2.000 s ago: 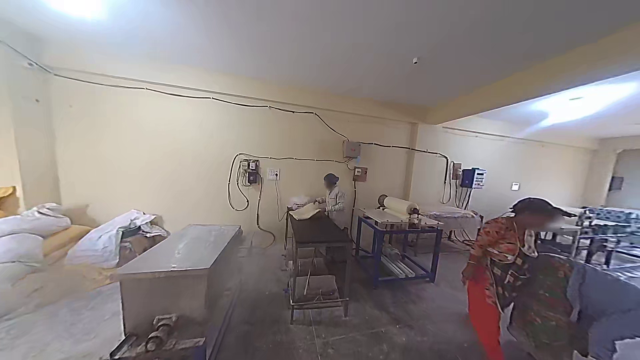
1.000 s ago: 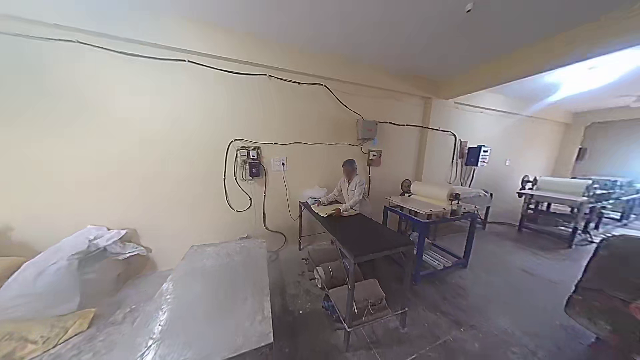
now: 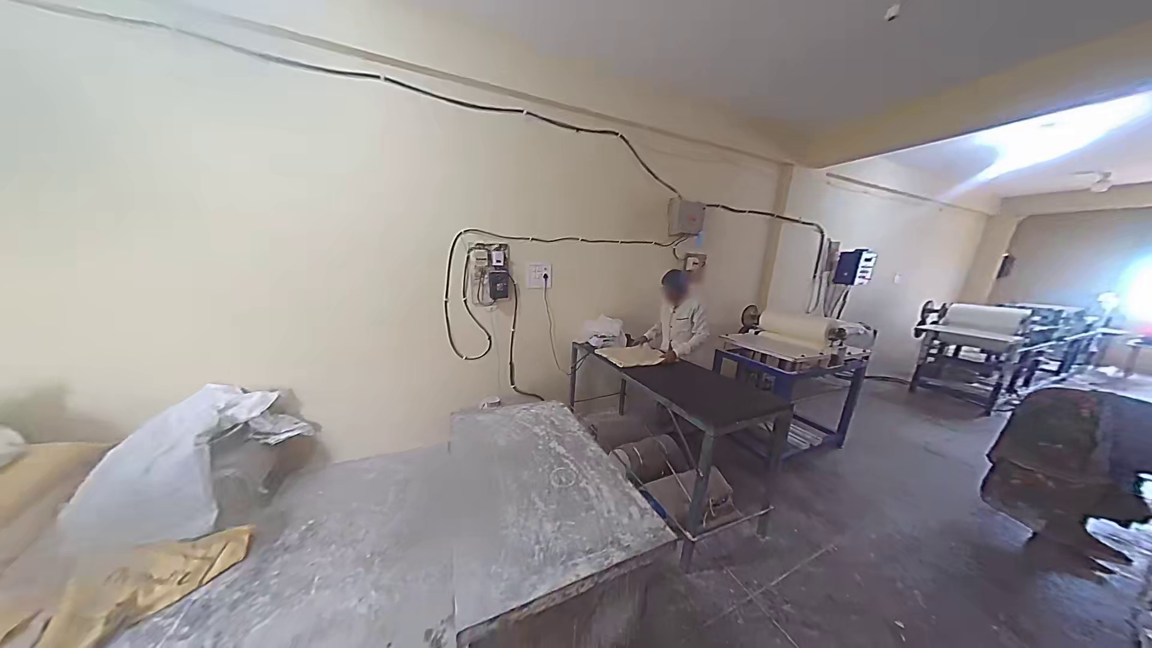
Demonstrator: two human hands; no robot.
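Observation:
Neither my left hand nor my right hand shows in the head view. Nearest to me stands a large box-like block with a grey, dusty top. Left of it lie a white plastic sack and a yellow-brown sack. Beyond the block is a dark-topped table on a metal frame. A person in a light shirt stands behind its far end, with their hands at a flat, pale piece of material. A white bundle lies beside that material.
A roller machine on a blue frame stands right of the table, and more roller machines stand farther back. Wrapped rolls lie on the table's lower shelf. A dark, blurred shape, partly cut off, is at the right edge. Cables run along the wall.
The view has moved closer to the block and table. The person in patterned clothing at the right two seconds ago is no longer plainly seen.

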